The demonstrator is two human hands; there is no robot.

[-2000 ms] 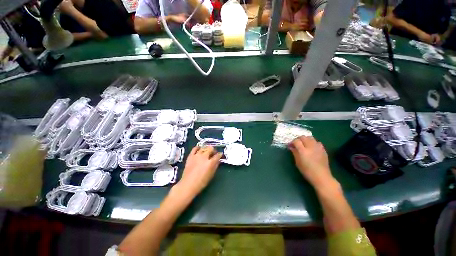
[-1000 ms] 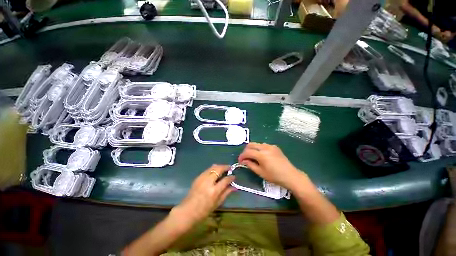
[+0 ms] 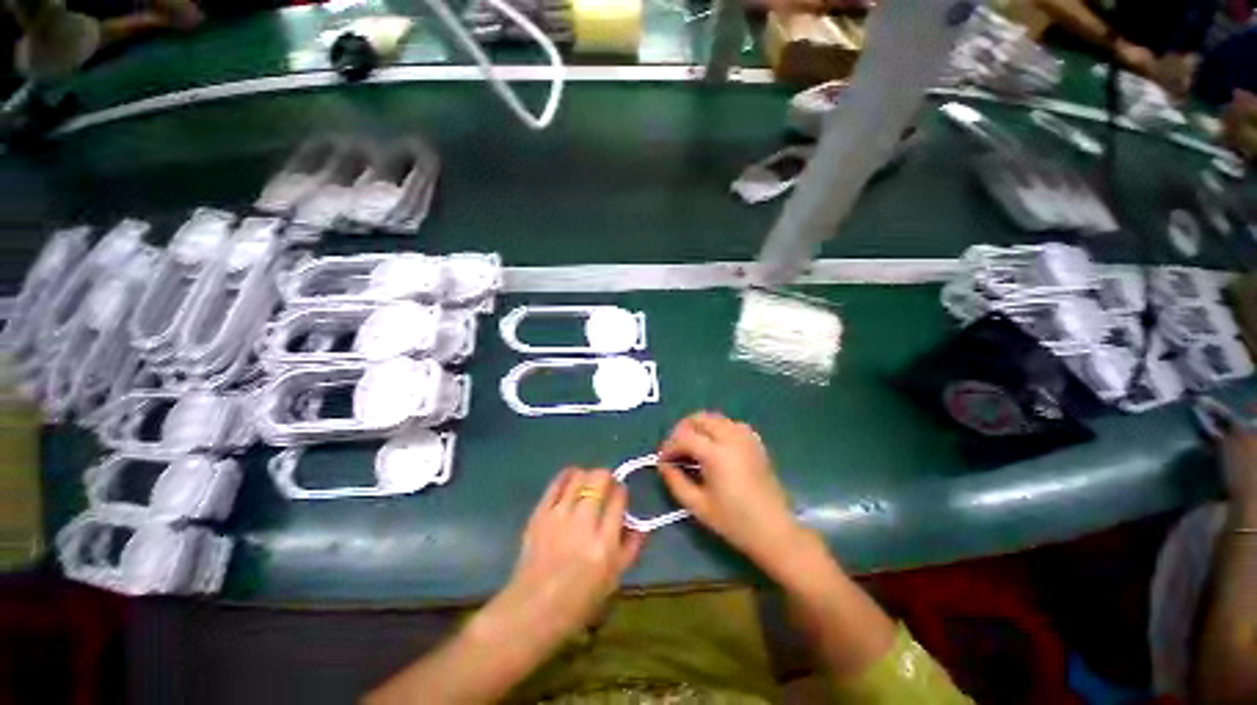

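Observation:
A white plastic frame [image 3: 648, 521] is held between my two hands near the bench's front edge; its open loop end shows and the rest is hidden by my right hand. My left hand [image 3: 576, 540] grips the loop's left end. My right hand [image 3: 728, 475] has its fingertips on the loop's upper edge; whether a strip is between them cannot be told. Two single frames [image 3: 579, 386] lie flat beyond my hands. A small pile of white strips [image 3: 787, 335] lies to their right, by the foot of the metal post.
Stacked white frames [image 3: 359, 400] fill the left side. A slanting grey post [image 3: 857, 145] rises beyond the strips. A black pouch [image 3: 990, 393] lies at right beside more frames [image 3: 1055, 303]. A pale rail [image 3: 620, 276] crosses the bench. Another person's hand [image 3: 1241, 448] shows at the right edge.
Two seconds ago my left hand was on a flat frame and my right hand at the strips. Both hands came together near the front edge on one frame, and remain there with the fingers slightly shifted.

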